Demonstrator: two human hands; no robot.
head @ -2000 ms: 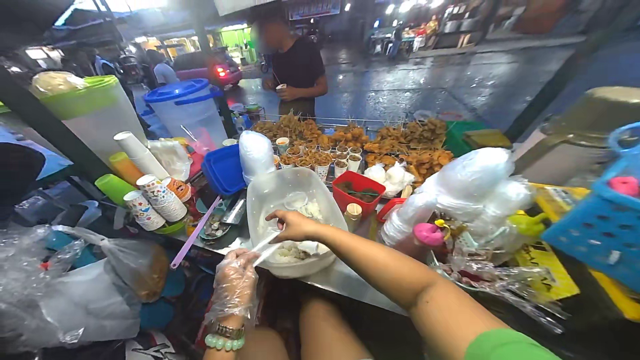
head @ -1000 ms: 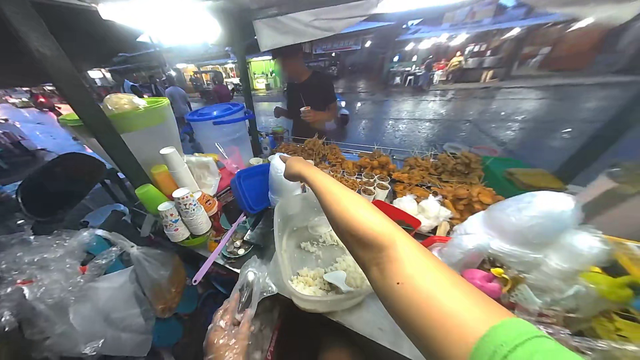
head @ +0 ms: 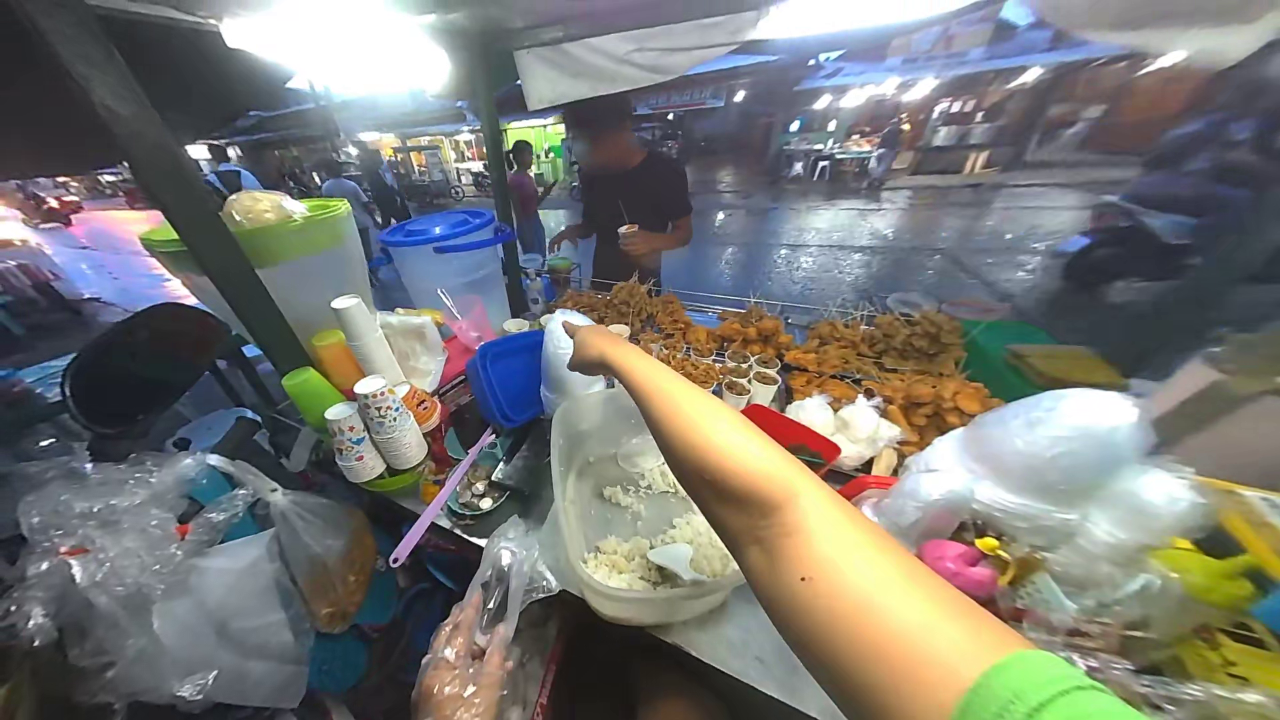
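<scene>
My left hand (head: 465,655), in thin clear plastic, is low in the head view, left of a translucent plastic tub (head: 590,590). The plastic extends past its fingers; whether they grip anything is unclear. My bare right hand (head: 597,350) reaches across the tub, with its fingers at the top of a whitish plastic bag bundle (head: 567,372). Its grip cannot be made out. Cooked white rice (head: 620,562) lies in the tub, a white scoop (head: 677,560) resting on it. My right forearm hides part of the tub.
Fried skewered food (head: 930,380) and filled paper cups (head: 765,385) stand beyond the tub. Stacked cups (head: 355,440), a blue lid (head: 508,378) and a purple-handled utensil (head: 440,500) are left. Plastic bags (head: 1050,470) lie right. A person (head: 635,200) holding a cup stands across the stall.
My right hand has moved from above the tub to the bag bundle, and the white scoop now lies on the rice. My left hand has moved down from beside the tub.
</scene>
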